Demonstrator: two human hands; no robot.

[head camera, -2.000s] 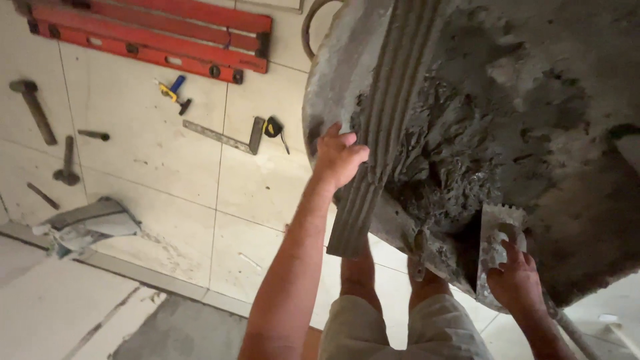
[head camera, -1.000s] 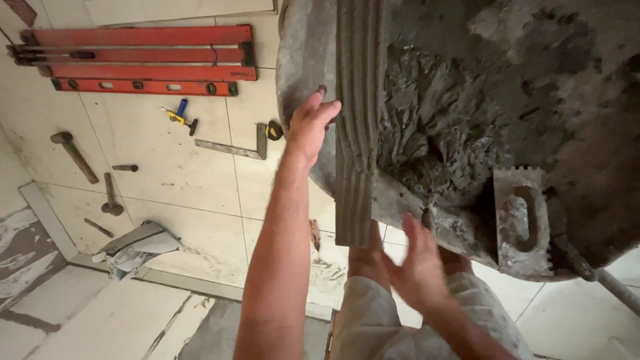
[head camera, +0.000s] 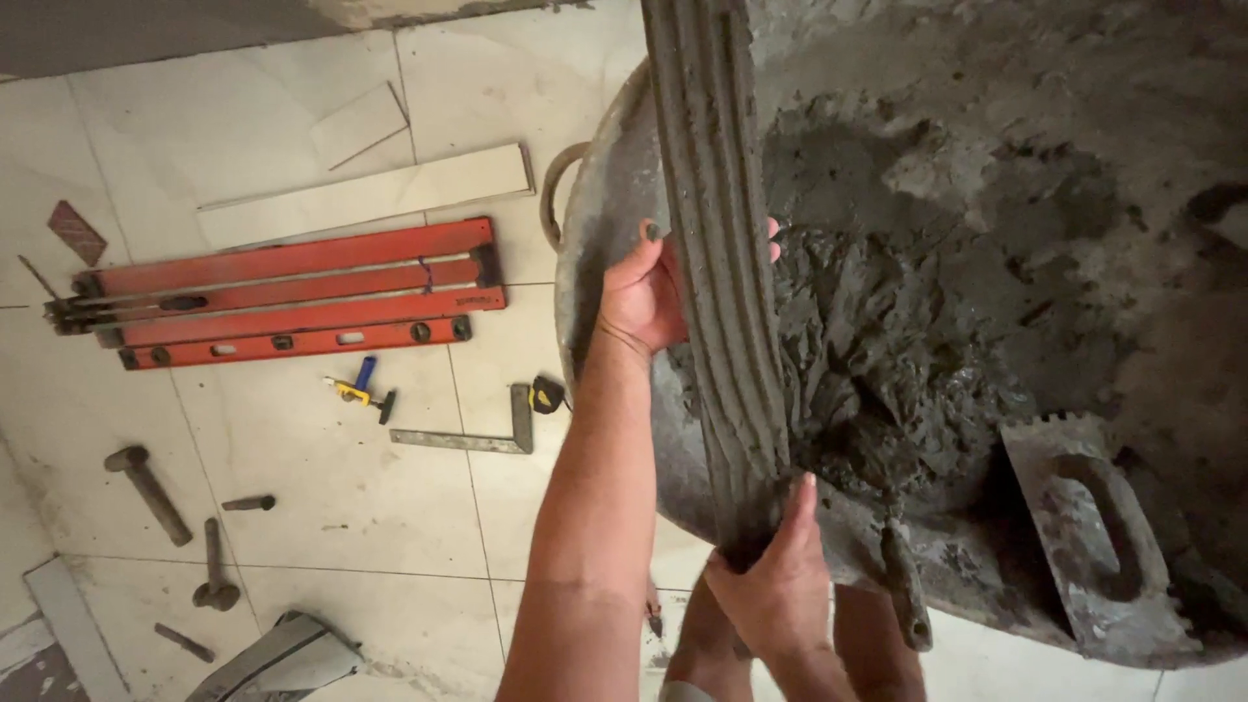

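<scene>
A long narrow strip of tile [head camera: 717, 244], coated with combed grey mortar in lengthwise ridges, spans the near side of a large round mortar tub [head camera: 609, 244]. My left hand [head camera: 648, 292] supports it from beneath, its thumb at the left edge and fingertips showing past the right edge. My right hand [head camera: 780, 585] grips the strip's lower end. Wet mortar [head camera: 877, 341] lies heaped in the tub. A notched trowel [head camera: 1097, 536] rests on the mortar at the tub's lower right, and a smaller tool's handle [head camera: 907, 585] leans over the rim.
On the tiled floor at left lie a red tile cutter [head camera: 292, 273], a red spirit level [head camera: 302, 341], a try square [head camera: 468, 441], a tape measure [head camera: 548, 394], hammers [head camera: 151, 497] [head camera: 214, 570], a chisel [head camera: 183, 643] and a grey bag [head camera: 288, 663]. A pale tile strip [head camera: 370, 195] lies beyond the cutter.
My right hand has let go of the notched trowel, which now lies in the tub, and has come to the strip's lower end. My left hand has moved under the strip.
</scene>
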